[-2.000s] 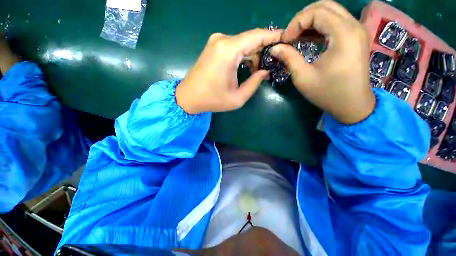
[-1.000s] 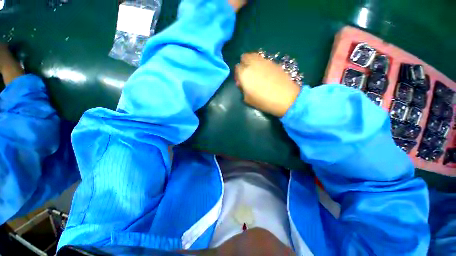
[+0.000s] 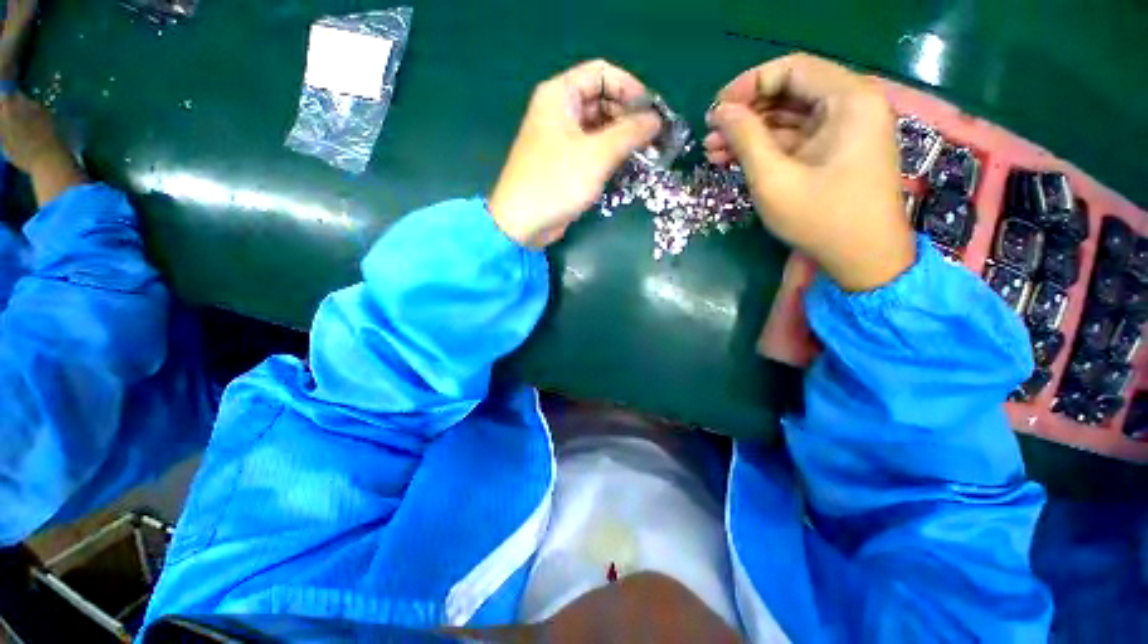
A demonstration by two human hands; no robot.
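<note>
My left hand (image 3: 567,149) holds a watch housing (image 3: 666,136) with a shiny rim between thumb and fingers. My right hand (image 3: 818,157) is just right of it, thumb and index fingertip pinched together; whether a tiny part is between them is too small to tell. The hands do not touch. A heap of small loose metal parts (image 3: 680,211) lies on the green bench mat below and between the hands.
A pink-red foam tray (image 3: 979,136) with rows of dark housings (image 3: 1035,258) is at right, partly behind my right hand and sleeve. A labelled zip bag (image 3: 346,88) lies upper left. Another worker's hand (image 3: 35,136) and blue sleeve are at far left.
My left arm has come back from the top edge, and its hand now shows a housing. My right hand has lifted off the heap and moved right and up.
</note>
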